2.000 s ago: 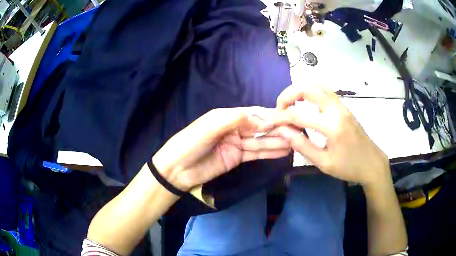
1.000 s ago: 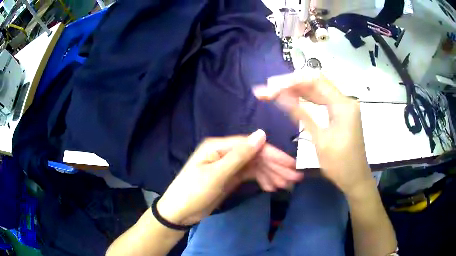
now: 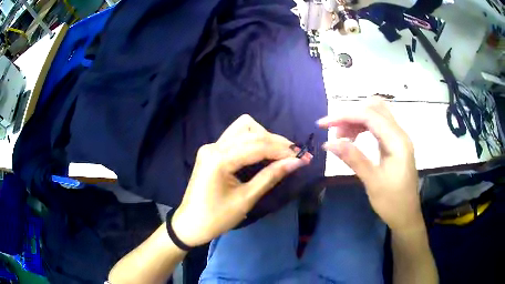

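A large dark navy cloth (image 3: 149, 100) covers the left and middle of the table and hangs over its front edge. My left hand (image 3: 243, 172) is over the cloth's lower right part, with thumb and fingertips pinching a small dark piece (image 3: 303, 150), perhaps a fabric strip or loop. My right hand (image 3: 376, 155) is just to the right, thumb and forefinger apart with nothing seen between them, not touching the piece. The sewing machine's needle area (image 3: 314, 44) is at the cloth's right edge, partly hidden.
Black shears (image 3: 457, 111) lie at the right beside tangled thread ends (image 3: 487, 116). Small dark fabric pieces (image 3: 411, 51) are scattered on the white machine table (image 3: 387, 127). A round metal disc (image 3: 344, 60) is near the needle area. A blue tray (image 3: 61, 50) is at the left.
My hands were together two seconds ago and are now apart. My left hand has turned palm down, with the small dark piece now visible in its fingertips. My right hand has moved right.
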